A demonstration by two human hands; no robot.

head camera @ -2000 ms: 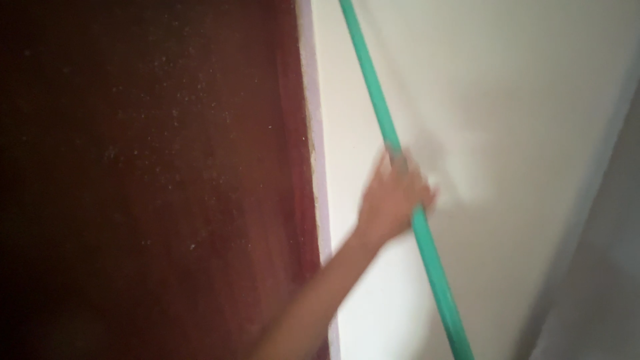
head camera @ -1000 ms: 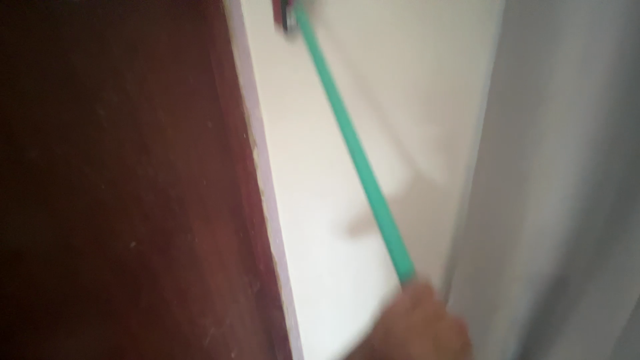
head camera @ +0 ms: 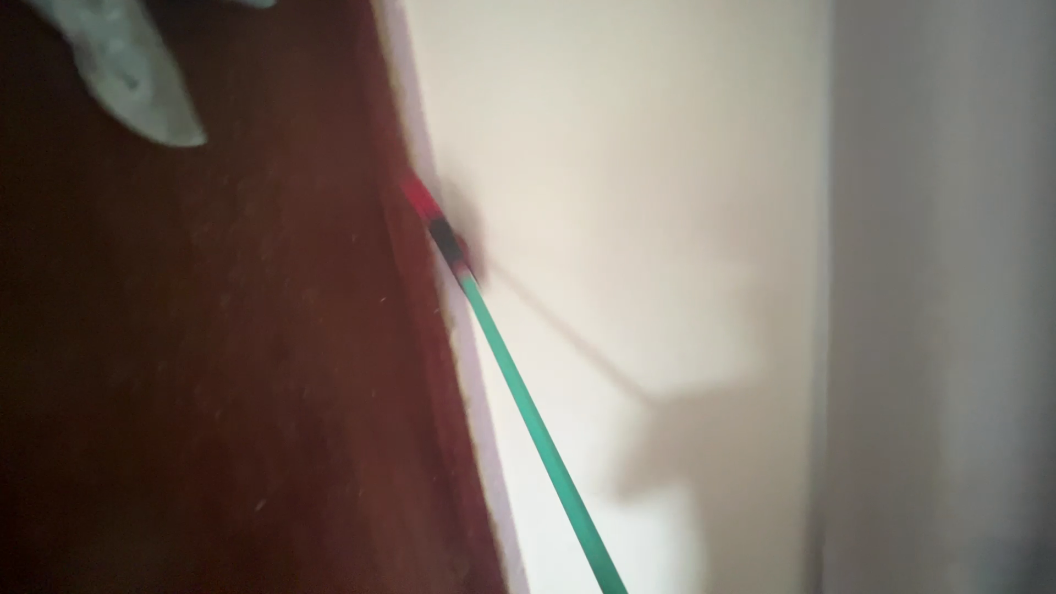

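Note:
A green pole (head camera: 540,437) rises at a slant from the bottom edge of the view. At its upper end is a red and black head (head camera: 437,221), blurred, close to the border between the dark brown wooden surface (head camera: 247,330) and the pale wall (head camera: 643,165). Whether the head touches that border cannot be told. Neither of my hands shows in the frame, and the lower end of the pole is cut off by the bottom edge.
A whitish cloth-like thing (head camera: 136,78) lies over the brown surface at the upper left. A grey vertical surface, perhaps a curtain (head camera: 940,289), stands along the right side. Shadows fall on the wall.
The hand gripping the pole in both earlier frames is out of view. The pole's red and black head, at the top edge one second ago, now shows in full, lower down.

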